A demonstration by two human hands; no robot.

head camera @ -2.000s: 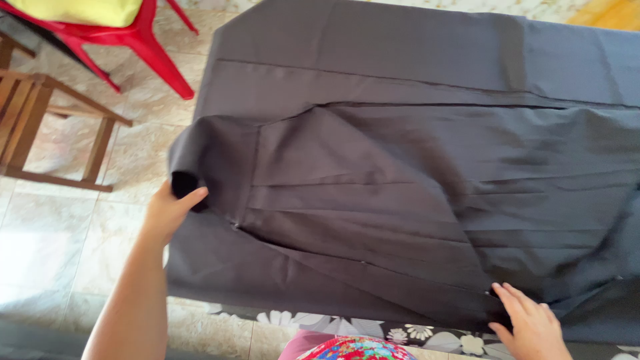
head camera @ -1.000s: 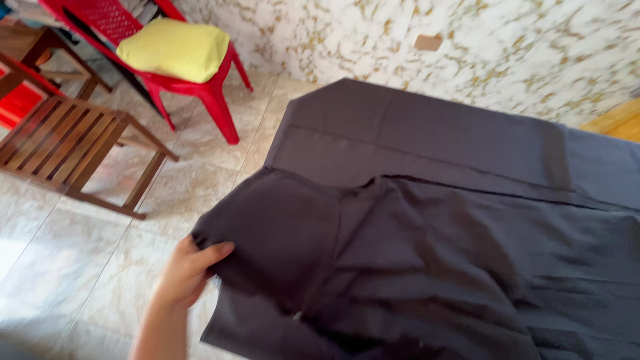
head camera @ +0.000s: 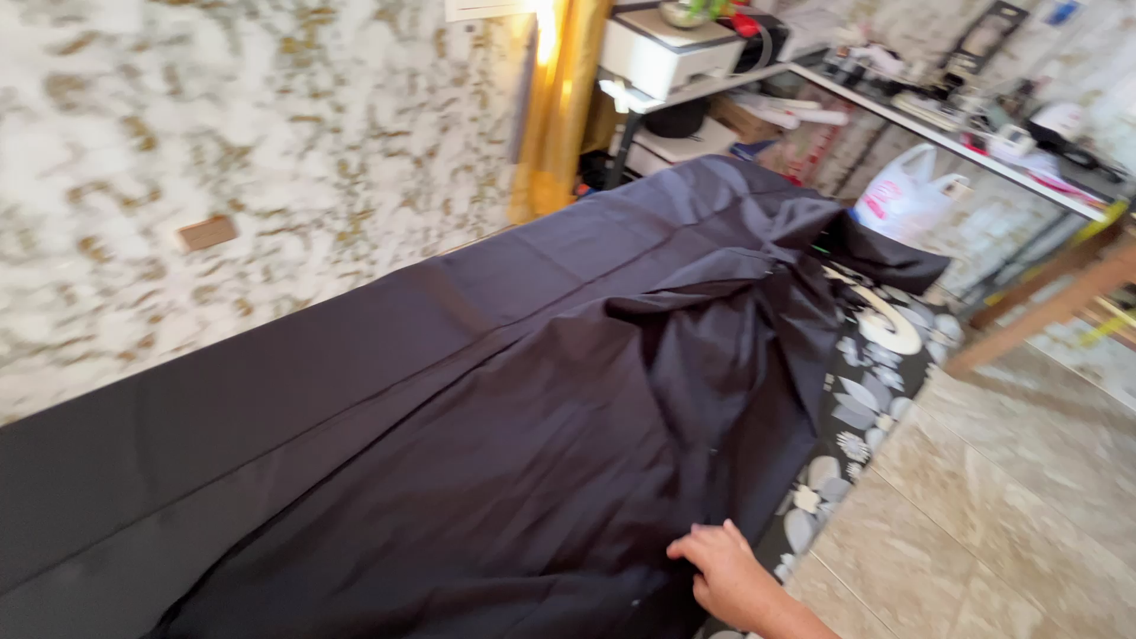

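Note:
Dark fabric with folds and a long seam lies spread along the table, bunched and creased toward its far end. Beneath it, a black table cover with a grey and white flower print shows along the right edge. My right hand is at the fabric's near right edge, its fingers bent over the cloth; whether they pinch it cannot be told. My left hand is out of view.
Beyond the far end, a white printer stands on a desk with many small items. A white plastic bag is by the desk. A yellow curtain hangs at the patterned wall. Wooden furniture stands right, above the tiled floor.
The view has swung far to the right, to the table's other end. My left hand, holding the fabric's left end in the earlier frames, is out of the picture.

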